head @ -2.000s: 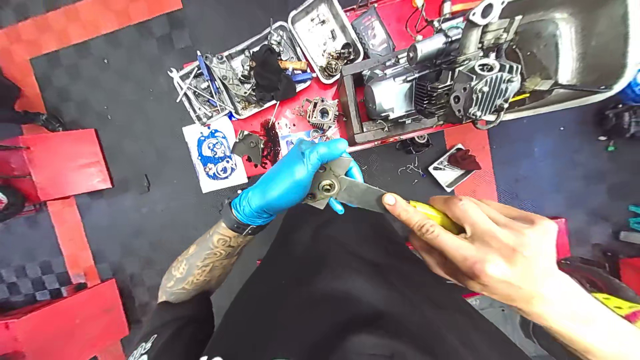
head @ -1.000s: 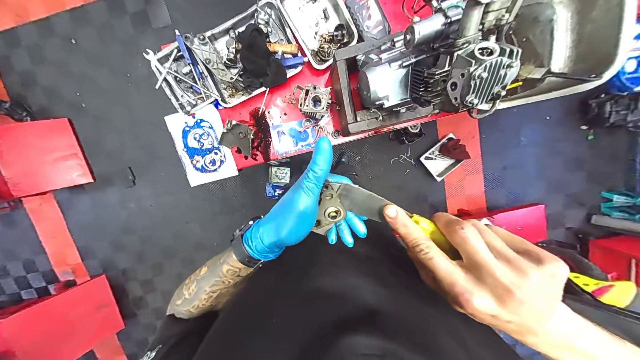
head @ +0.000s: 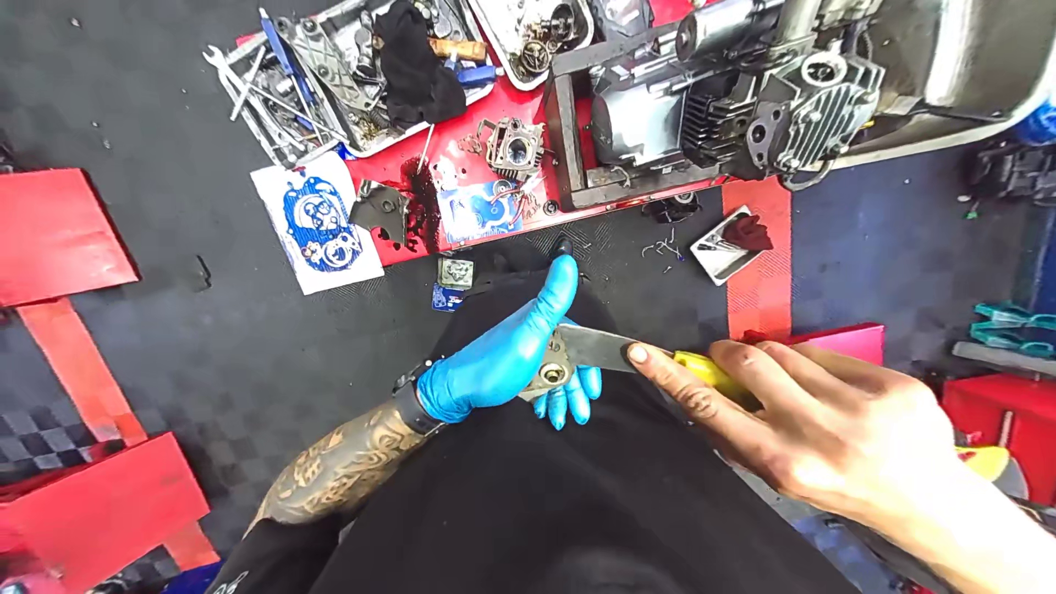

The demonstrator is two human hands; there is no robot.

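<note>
My left hand (head: 507,355), in a blue glove, holds a small grey metal engine part (head: 551,373) with a round bore, its thumb raised along the near side and its fingers curled beneath. The rest of the part is hidden by the palm. My bare right hand (head: 808,412) grips a yellow-handled knife or scraper (head: 701,371), index finger stretched along the wide flat blade. The blade's far end lies against the upper edge of the metal part. Whether it is sharp cannot be told.
A red bench (head: 495,115) holds an engine (head: 742,115) in a metal frame, a small cylinder (head: 516,148), a tray of wrenches (head: 280,91) and a parts tray (head: 536,41). A gasket sheet (head: 318,223) lies at its left edge. A white tray (head: 726,247) with a dark rag stands on the floor.
The gloved thumb, folded over the part two seconds ago, is now raised, and more of the fingers shows below. The blade stays at the part. The view has shifted somewhat.
</note>
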